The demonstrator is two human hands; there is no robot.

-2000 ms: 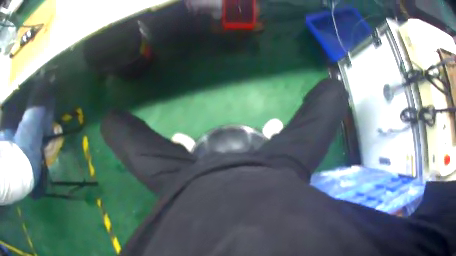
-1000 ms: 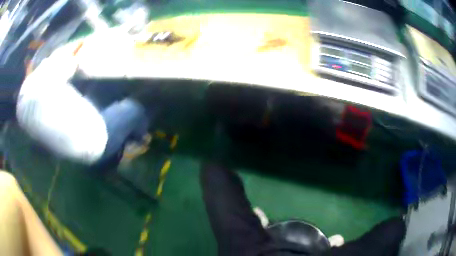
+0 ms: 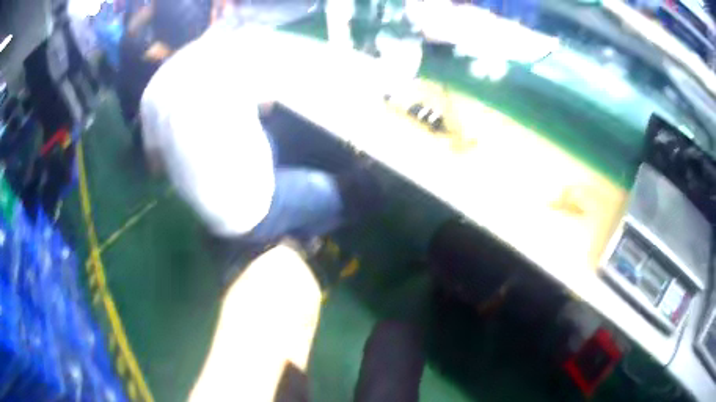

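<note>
A pale, overexposed rounded shape (image 3: pixel 267 322) rises from the bottom edge, left of centre. It looks like my bare left arm, but no fingers can be made out and its far end is blurred. My right hand is not in view. On the bench, a small black piece with pale bands (image 3: pixel 426 116) lies on the tan cardboard mat (image 3: pixel 510 157). The digital counting scale (image 3: pixel 655 271) stands at the right end of the mat, its silver pan behind its front panel.
A person in white (image 3: pixel 208 133) sits at the bench (image 3: pixel 471 204) on the left. Blue crinkled material (image 3: pixel 47 314) fills the lower left. Yellow-black floor tape (image 3: pixel 94 267) runs beside it. A red crate (image 3: pixel 593 361) is under the bench. A second scale is cut off at right.
My view has swung left. The bench and scale now sit further right and slanted, the pale arm-like shape has moved toward the middle, and the blue material has appeared at left.
</note>
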